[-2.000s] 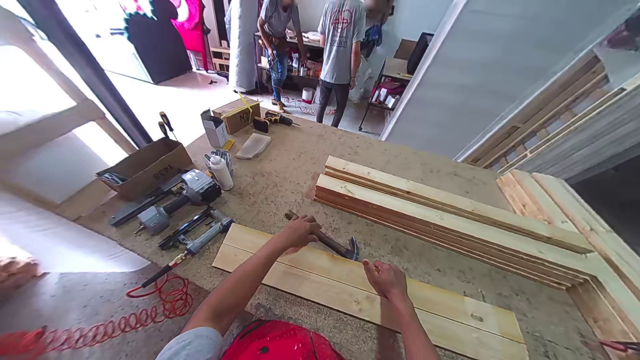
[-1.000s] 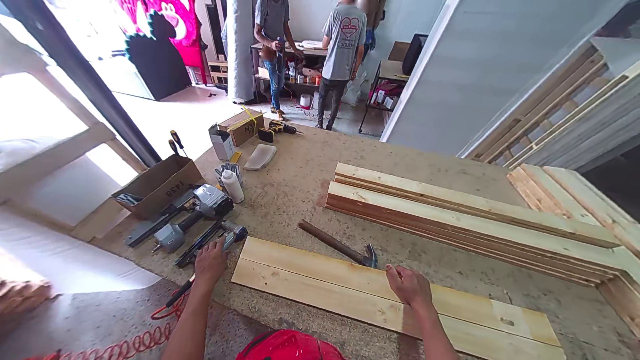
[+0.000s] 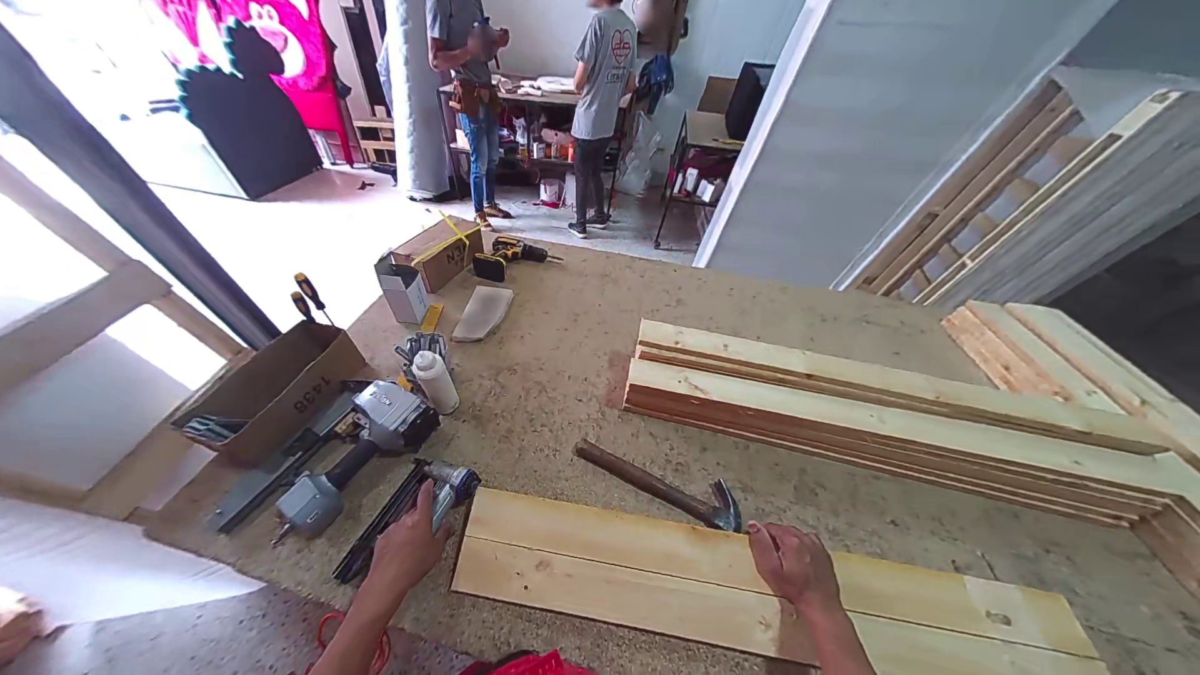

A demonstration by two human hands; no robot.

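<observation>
My left hand (image 3: 410,544) is on the grip of a small pneumatic nailer (image 3: 454,487), which lies at the left end of the boards with its black magazine towards me. My right hand (image 3: 795,565), its fingers curled, rests at the far edge of two pale wooden boards (image 3: 600,572) lying side by side; whether it pinches something small cannot be made out. Just left of that hand, a claw hammer (image 3: 656,485) with a wooden handle lies on the worktable (image 3: 553,412), its head near the boards' far edge.
A larger nail gun (image 3: 361,450), a white bottle (image 3: 435,382) and a cardboard box (image 3: 281,394) stand left. Stacked planks (image 3: 844,422) lie at right. Farther back are a cordless drill (image 3: 511,256) and another box (image 3: 441,253). Two people (image 3: 600,94) stand beyond the table.
My left hand has let go of the hammer handle and moved left to the small nailer. The hammer now lies on the table. My right hand stays by the boards' far edge.
</observation>
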